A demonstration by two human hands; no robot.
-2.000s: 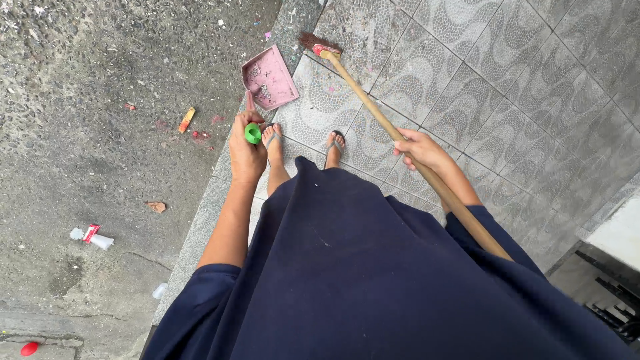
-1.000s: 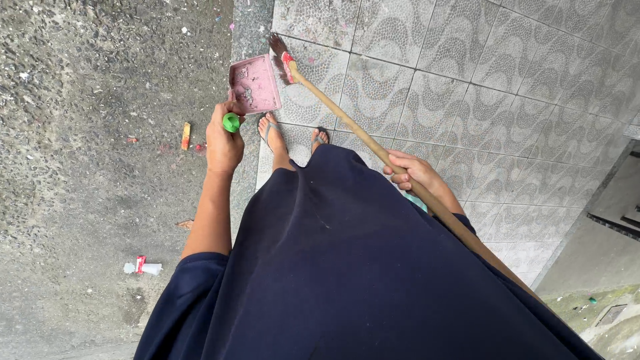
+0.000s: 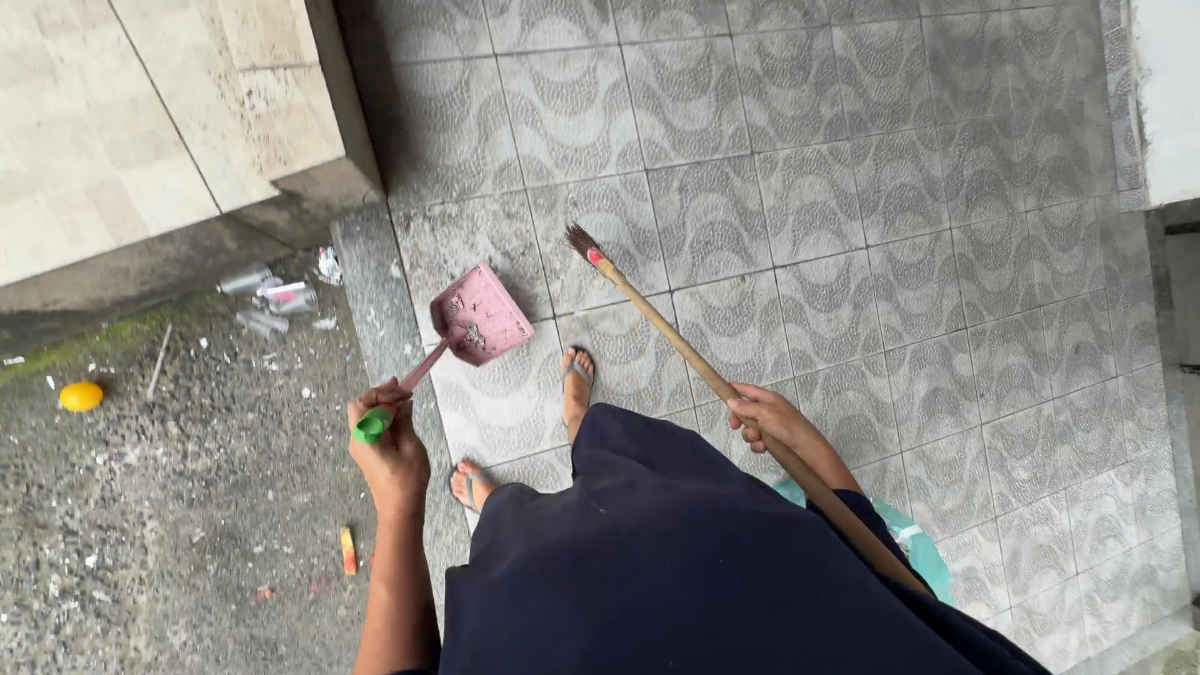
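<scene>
My left hand [image 3: 392, 445] grips the handle of a pink dustpan [image 3: 481, 317], whose grip end is green. Bits of grey debris lie in the pan, which is over the patterned tiles beside the stone curb. My right hand [image 3: 771, 417] is closed around the long wooden handle of a broom [image 3: 689, 352]. The broom's dark bristles [image 3: 583, 242] are up and to the right of the dustpan, apart from it. The lower part of the handle in view passes by my right sleeve.
Plastic cups [image 3: 272, 295] and scraps lie in the corner by a beige tiled step [image 3: 159, 122]. A yellow round object [image 3: 82, 396] and an orange-yellow piece [image 3: 348, 551] lie on the rough pavement. Behind my right arm is a teal object [image 3: 914, 548]. The curb [image 3: 380, 281] divides pavement from tiles.
The view has shifted, bringing in the beige step and littered corner. The broom head, close to the dustpan one second ago, is now farther from it. Both hands keep their holds.
</scene>
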